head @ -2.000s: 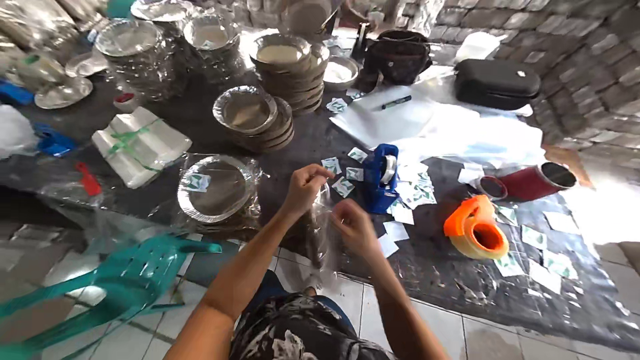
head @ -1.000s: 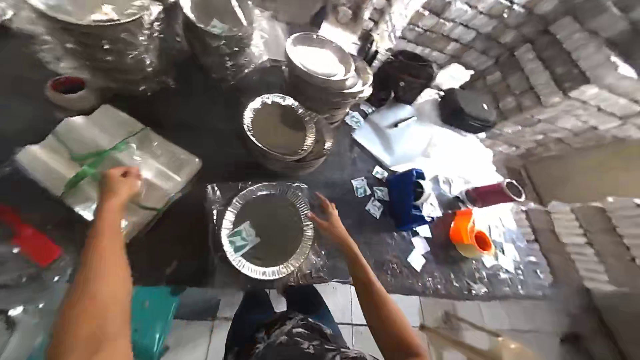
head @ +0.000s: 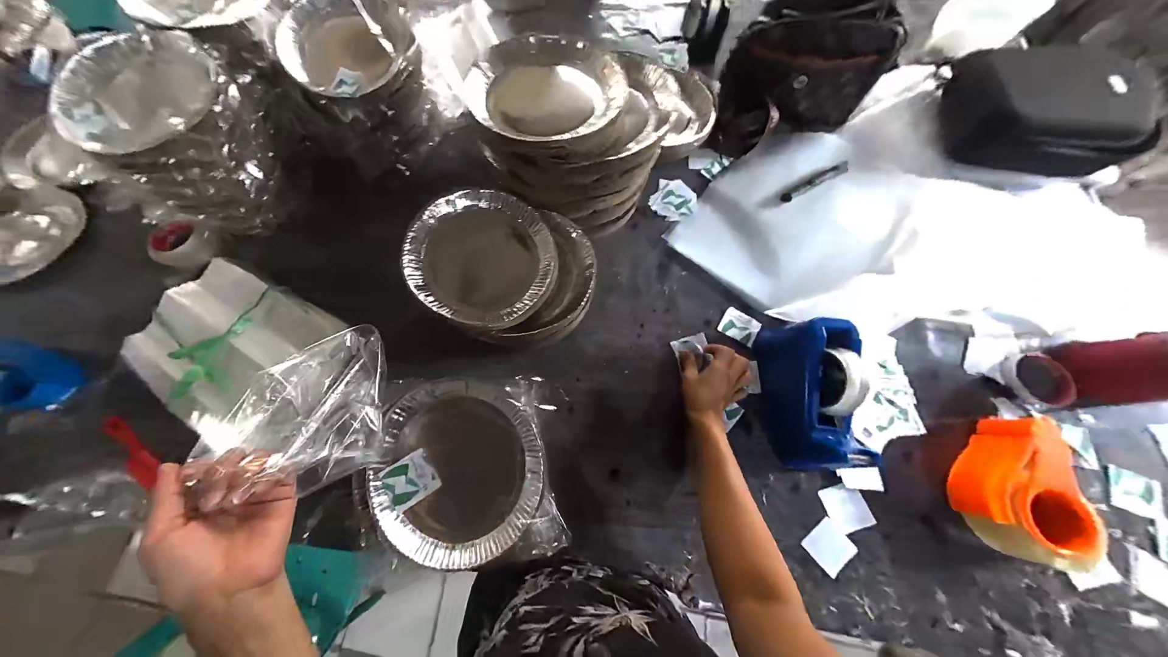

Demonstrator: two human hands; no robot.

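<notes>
My left hand (head: 219, 529) is palm up at the lower left, its fingers in a clear plastic bag (head: 333, 401) that spreads toward the pile of bags tied with green ribbon (head: 214, 351). My right hand (head: 716, 379) reaches down to small printed labels (head: 691, 347) beside the blue tape dispenser (head: 808, 392); its fingertips are partly hidden. Between my hands, nearer the left, a foil plate (head: 484, 456) lies in clear plastic with a green-and-white label (head: 411, 481) at its left side. Behind it rests a short stack of foil plates (head: 479, 260).
Tall stacks of foil plates (head: 547, 91) stand along the back. To the right are white sheets with a pen (head: 814, 182), a black case (head: 1049, 109), an orange tape dispenser (head: 1027, 484) and a red cylinder (head: 1109, 370). A green plastic chair (head: 319, 593) is below the table edge.
My left hand, over the tied pile one second ago, now holds a clear bag. My right hand has moved from the plate's edge to the labels by the blue dispenser.
</notes>
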